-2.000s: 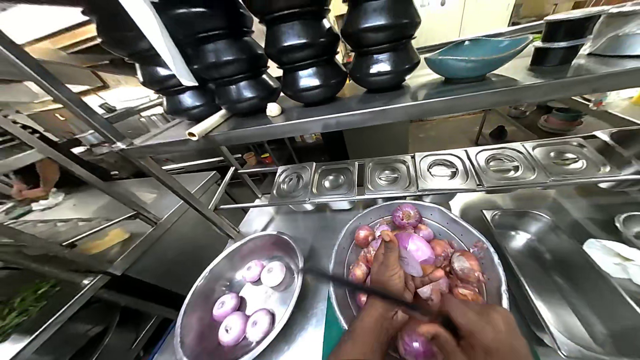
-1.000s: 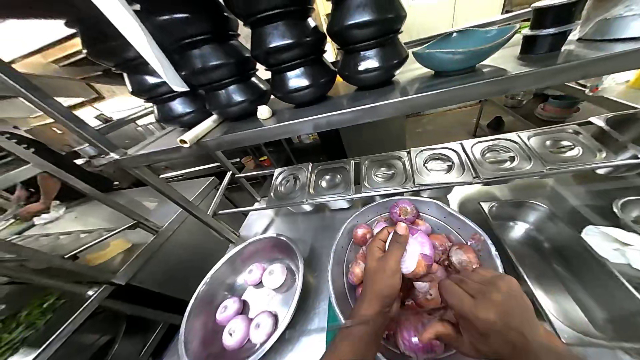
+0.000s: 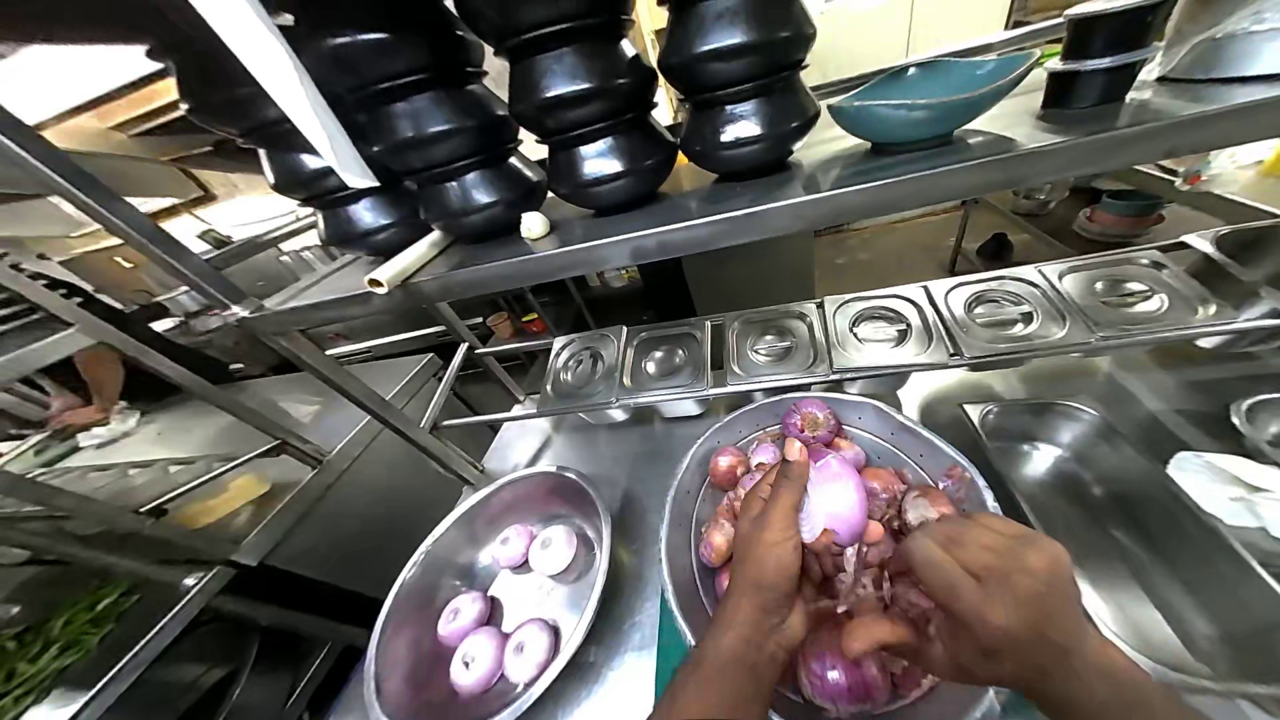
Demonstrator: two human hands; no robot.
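Note:
My left hand [image 3: 775, 545] is closed around a peeled purple onion [image 3: 836, 500], above a perforated metal colander [image 3: 690, 500] of unpeeled red onions and loose skins. Just right of it, my right hand [image 3: 985, 590] is blurred, with curled fingers near the hanging skin [image 3: 855, 575]; whether it grips skin or a tool is hidden. A large red onion [image 3: 840, 665] lies below the hands. To the left, a steel bowl [image 3: 400, 600] holds several peeled onions [image 3: 477, 660].
Lidded steel containers [image 3: 775, 342] line the counter's back. Above them, a steel shelf [image 3: 700, 225] bears stacked black pots [image 3: 610, 165] and a teal bowl [image 3: 925, 100]. A steel basin [image 3: 1060, 480] and white cloth [image 3: 1225, 490] are at right. Another person's hand [image 3: 85, 415] shows far left.
Two seconds ago a dark, blurred tool crossed in front of my hands; it is not visible now. The onion in my left hand has turned, and my right hand has moved beside it.

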